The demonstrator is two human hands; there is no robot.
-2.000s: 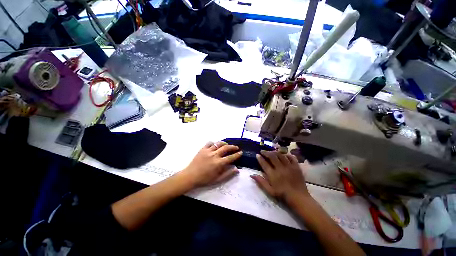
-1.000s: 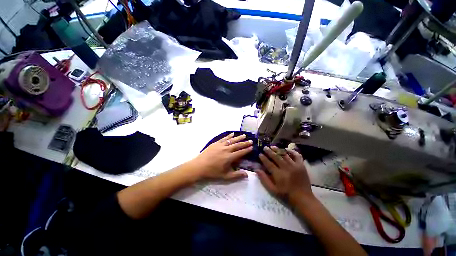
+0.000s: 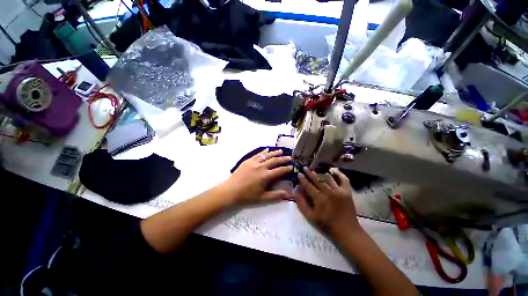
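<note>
A black curved cloth piece lies under the needle end of the off-white sewing machine. My left hand lies flat on the cloth, left of the needle. My right hand rests on it just right of and in front of the needle, fingers bent. A small yellowish spot, perhaps a label, shows between my fingertips. The presser foot and needle are mostly hidden. A heap of black and yellow labels lies mid-table.
One black crescent piece lies at left, another with a pale mark behind. Red-handled shears lie right of the machine bed. A plastic bag, red cord and purple machine stand farther back left.
The cloth under my hands has shifted and turned, with more of it showing left of the needle. Both hands have moved slightly with it. The view has shifted a little.
</note>
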